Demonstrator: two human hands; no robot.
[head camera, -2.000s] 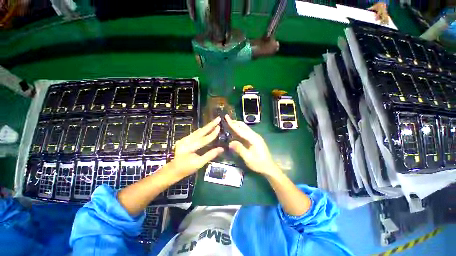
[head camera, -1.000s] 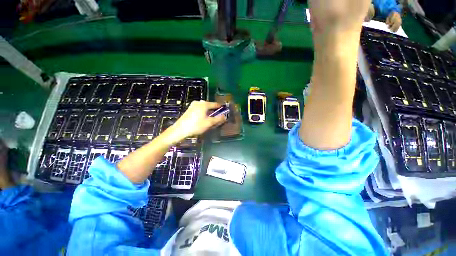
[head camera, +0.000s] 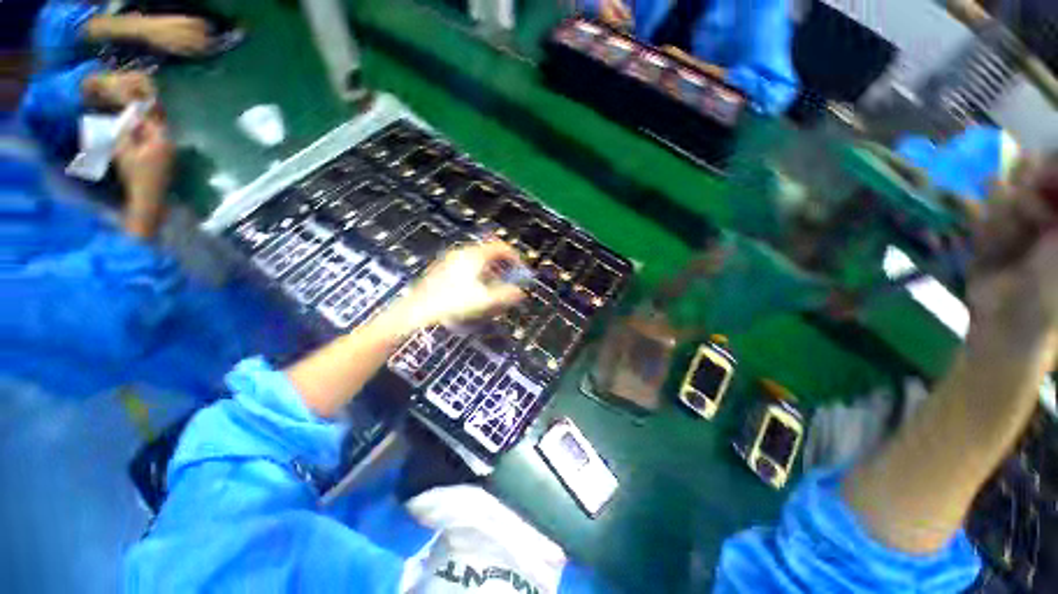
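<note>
My left hand (head camera: 464, 284) is over the black blister tray (head camera: 462, 446), blurred, with a small dark part (head camera: 508, 272) at its fingertips. The tray holds rows of dark housings and silver-white key grids. My right hand (head camera: 1027, 221) is raised at the right edge, blurred and partly cut off; a reddish spot shows there, but its grip is unclear. The brown press fixture (head camera: 632, 362) bears no clear part. The green press (head camera: 754, 279) is blurred. Two display assemblies (head camera: 707, 378) (head camera: 775, 443) stand right of the fixture. A loose white phone (head camera: 578, 466) lies below it.
At upper left a person's hands (head camera: 145, 139) hold something white. At the top another person's blue sleeves (head camera: 743, 46) are behind a long dark tray (head camera: 644, 87). A white sheet (head camera: 928, 290) lies right of the press. A blurred stack is at the right edge.
The view has swung left and tilted. My left hand has moved from the press fixture to over the tray, with a dark part. My right hand stays raised.
</note>
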